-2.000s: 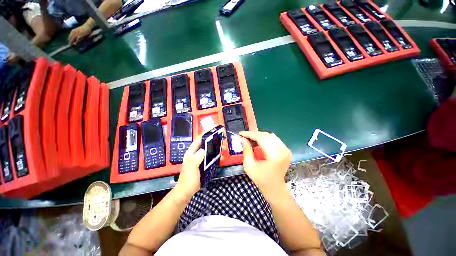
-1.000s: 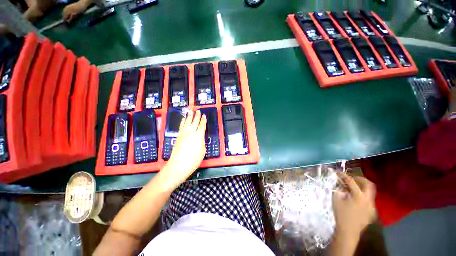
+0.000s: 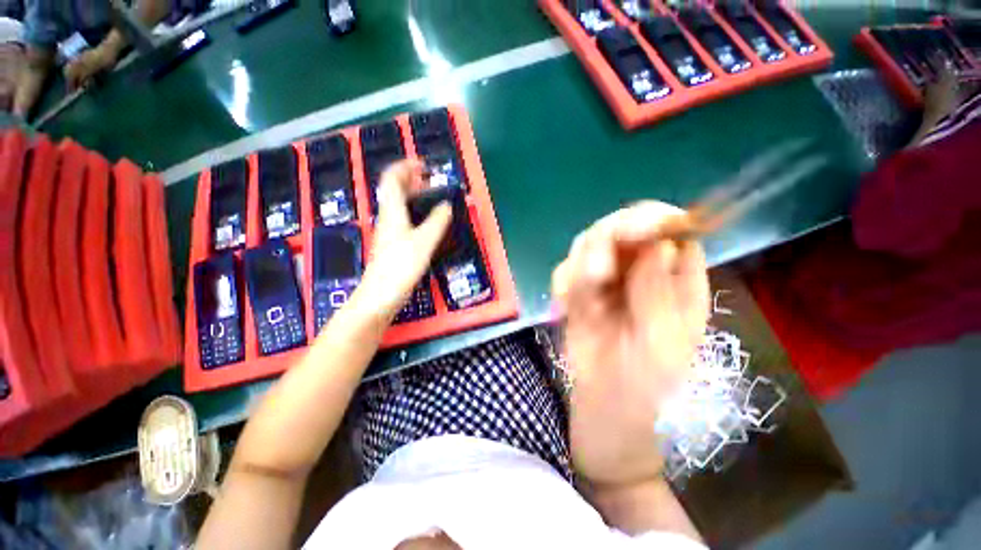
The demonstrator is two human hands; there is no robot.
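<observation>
A red-orange foam tray (image 3: 226, 375) holds black keypad phones in two rows. The top row shows rear housings; three phones at the lower left, such as this keypad phone (image 3: 275, 301), lie face up. My left hand (image 3: 400, 242) reaches over the tray's right part, fingers and thumb around the upper end of the lower-right phone (image 3: 463, 269), rear side showing. Whether it grips this phone cannot be told. It partly hides another face-up phone. My right hand (image 3: 635, 285), blurred, is raised right of the tray and holds tweezers (image 3: 742, 193), blurred, with pale points.
Stacked red trays (image 3: 91, 258) lean at left. Another filled tray (image 3: 667, 105) lies at the upper right. White liner frames (image 3: 731, 397) lie below the bench edge. A cream oval dish (image 3: 169, 449) is at lower left. A neighbour's red sleeve (image 3: 914, 215) is at right.
My right hand has come up from over the discarded liners to above the bench edge. My left hand has moved to the lower-right phone's upper end. The view has shifted.
</observation>
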